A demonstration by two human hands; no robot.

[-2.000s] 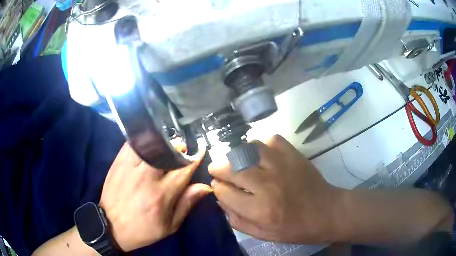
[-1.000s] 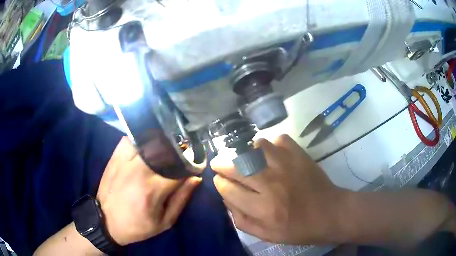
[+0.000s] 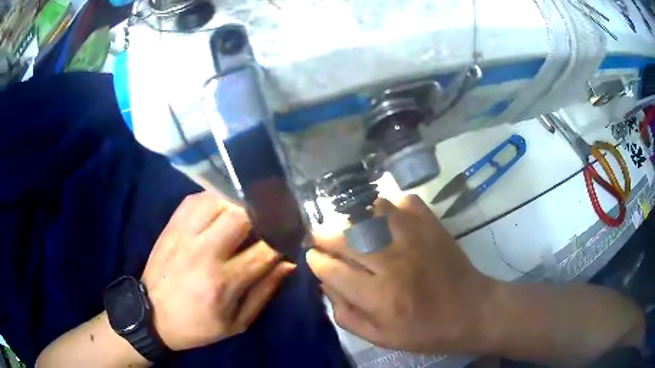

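Note:
A navy garment (image 3: 64,215) lies over the lap and runs under the head of a white sewing machine (image 3: 323,43) with a blue stripe. My left hand (image 3: 215,277), with a black watch (image 3: 128,307) on the wrist, pinches the garment left of the needle area. My right hand (image 3: 395,280) rests at the garment's edge, fingers bent, just right of my left fingertips; part of it is behind a grey tension knob (image 3: 369,235). The presser foot and needle are hidden behind the machine's dark lever (image 3: 262,172).
Blue thread snips (image 3: 488,172) lie on the white table right of the machine head. Scissors with red and orange handles (image 3: 605,188) lie farther right. A printed ruler strip (image 3: 574,251) runs along the table's near edge. A loose thread lies by the snips.
The view has shifted, so the machine head appears farther right and its bright lamp glare is gone. Both hands stay close to the needle area; my left fingers are more curled.

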